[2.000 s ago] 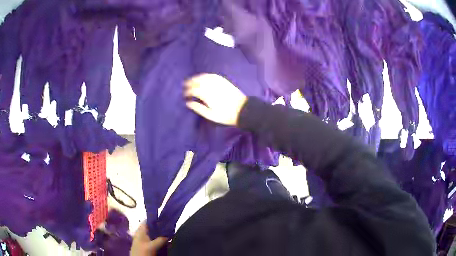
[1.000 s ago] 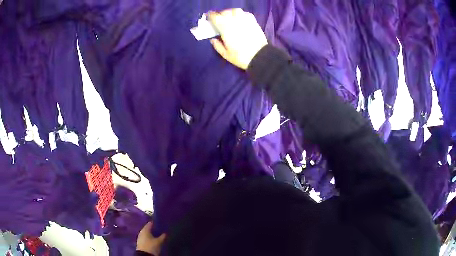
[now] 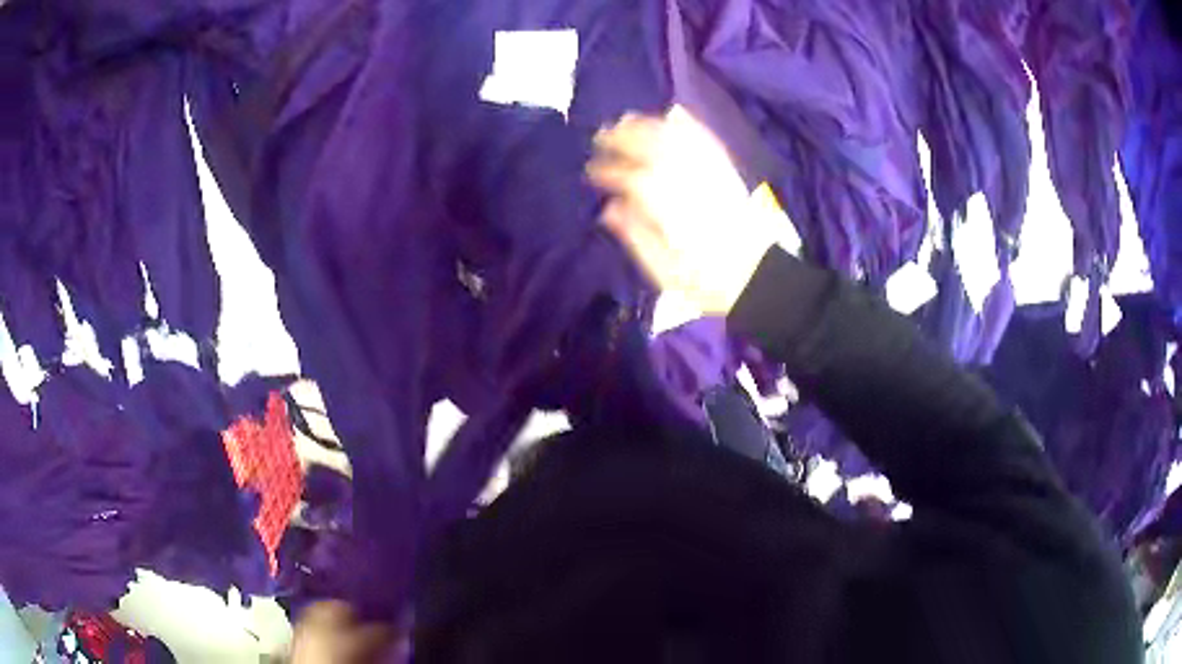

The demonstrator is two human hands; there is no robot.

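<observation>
A purple garment (image 3: 376, 260) hangs down the middle towards my lap, with narrow parts at its lower end. A white paper label (image 3: 533, 68) lies on the purple cloth at top centre. My right hand (image 3: 674, 201) is overexposed and partly blurred, over the cloth below and right of the label and apart from it; its grip cannot be made out. My left hand (image 3: 344, 636) is blurred and cut by the bottom edge, at the garment's lower end.
The garment pile (image 3: 843, 143) spreads across the top, its ends hanging in a fringe. A red perforated basket (image 3: 268, 474) shows at lower left beside a black cord loop (image 3: 311, 418). More dark purple pieces (image 3: 1089, 402) lie at right. My dark-sleeved arm and head cover the lower middle.
My right hand has left the white label and moved down and right. The label now lies flat in full view. My left hand has moved slightly left and down, and the garment's lower part has shifted left.
</observation>
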